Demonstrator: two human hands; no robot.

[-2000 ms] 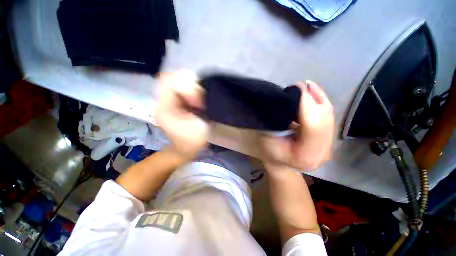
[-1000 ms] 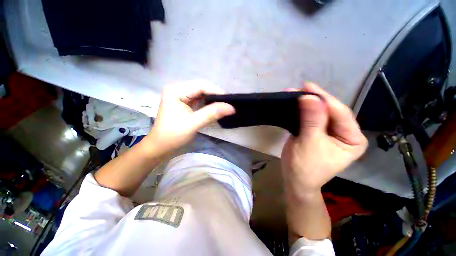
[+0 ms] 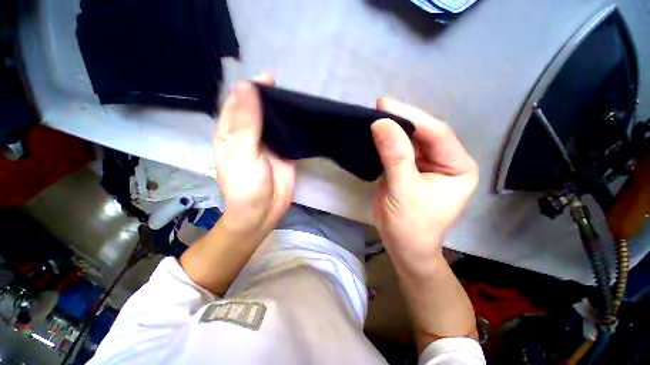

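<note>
A single dark fabric piece (image 3: 317, 127), black and about hand length, is stretched between my two hands above the front edge of the table. My left hand (image 3: 249, 160) pinches its left end. My right hand (image 3: 424, 167) grips its right end, thumb on the near face and fingers behind. The piece slopes down to the right and its lower edge is wavy. A stack of dark pieces (image 3: 153, 53) lies on the table at the upper left.
A steam iron (image 3: 581, 107) stands on the right of the pale table cover (image 3: 321, 43), with its orange-brown handle (image 3: 633, 203) and hoses (image 3: 599, 264) at the right edge. Light blue pieces (image 3: 445, 7) lie at the top. White cloth (image 3: 171, 185) hangs below the table's left front.
Both hands have moved slightly left with the dark piece and remain on its ends. The piece went from nearly level to sloping down to the right. The light blue pieces show again at the top.
</note>
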